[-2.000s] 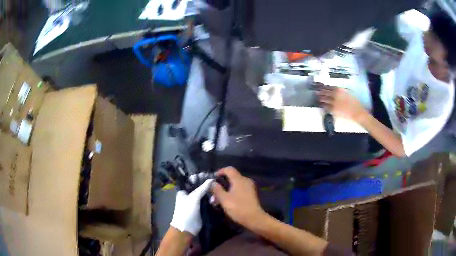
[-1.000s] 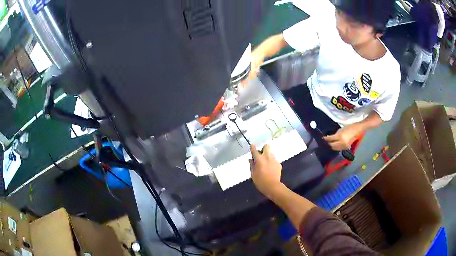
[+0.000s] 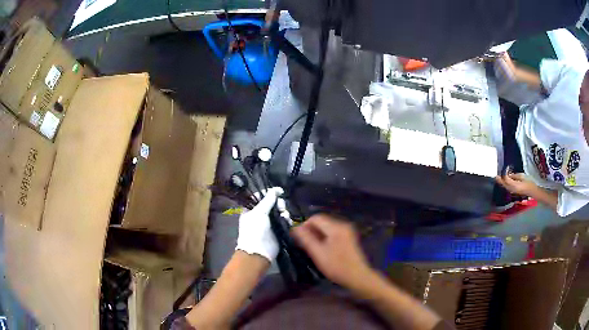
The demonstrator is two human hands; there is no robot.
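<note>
My left hand (image 3: pixel 259 227), in a white glove, is closed around a bunch of rods (image 3: pixel 257 182) over my lap. Several round heads with white faces point up and away; the dark handle ends hang below the glove. My bare right hand (image 3: pixel 326 242) is beside the bunch at its right, blurred, fingers bent near the handle ends; whether it grips a rod cannot be told. One rod (image 3: pixel 444 119) lies across the silver fixture (image 3: pixel 423 97), its black handle end on the white ribbed pad (image 3: pixel 407 147).
The dark machine housing (image 3: pixel 413 29) hangs above the fixture. A person (image 3: pixel 552 135) sits at the right. Flap-topped cartons (image 3: pixel 90 174) stand at the left; an open carton (image 3: pixel 504 283) with rods is at lower right. A blue unit (image 3: pixel 248 63) and blue crate (image 3: pixel 445 249) stand around.
My right hand was over the fixture holding a rod; now it is back beside the bunch, and a rod lies on the fixture. The view has turned back towards the left cartons.
</note>
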